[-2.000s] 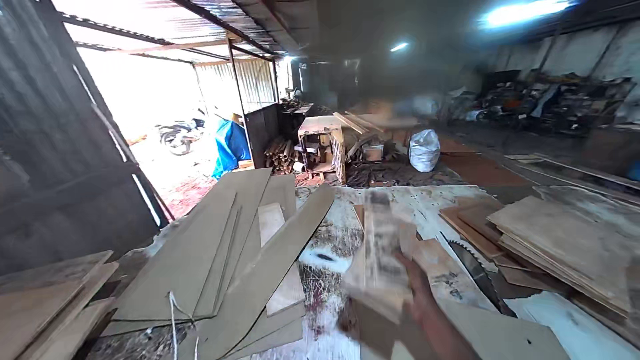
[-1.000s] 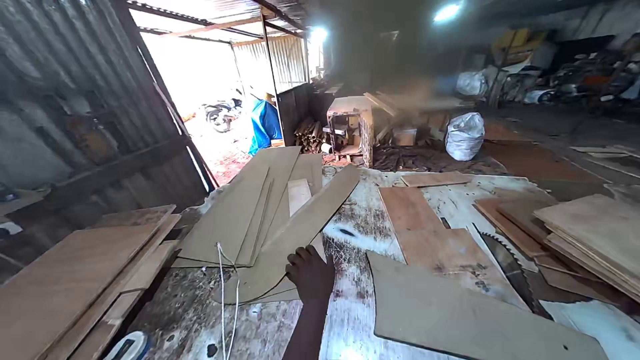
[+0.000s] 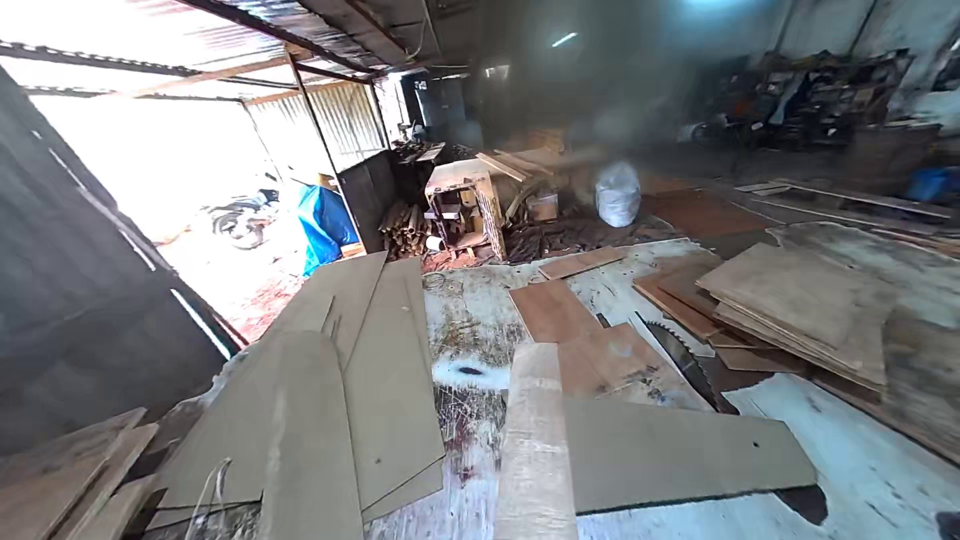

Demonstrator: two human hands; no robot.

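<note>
Neither of my hands shows in the head view now. A pale, narrow wooden board runs up from the bottom edge at the middle, lying over the end of a grey-green sheet panel. To the left, a long grey-green panel with a rounded end overlaps more flat panels of the same colour. Reddish-brown plywood pieces lie past the pale board. Whether a hand holds any board below the frame cannot be told.
A toothed circular saw blade stands up from the worktable at the right. Beyond it are stacked plywood sheets. More boards lie at the lower left, near a white cord. A white sack stands behind.
The hand that rested on the left panels one second ago is out of view. The pale narrow board now lies across the end of the right grey-green panel.
</note>
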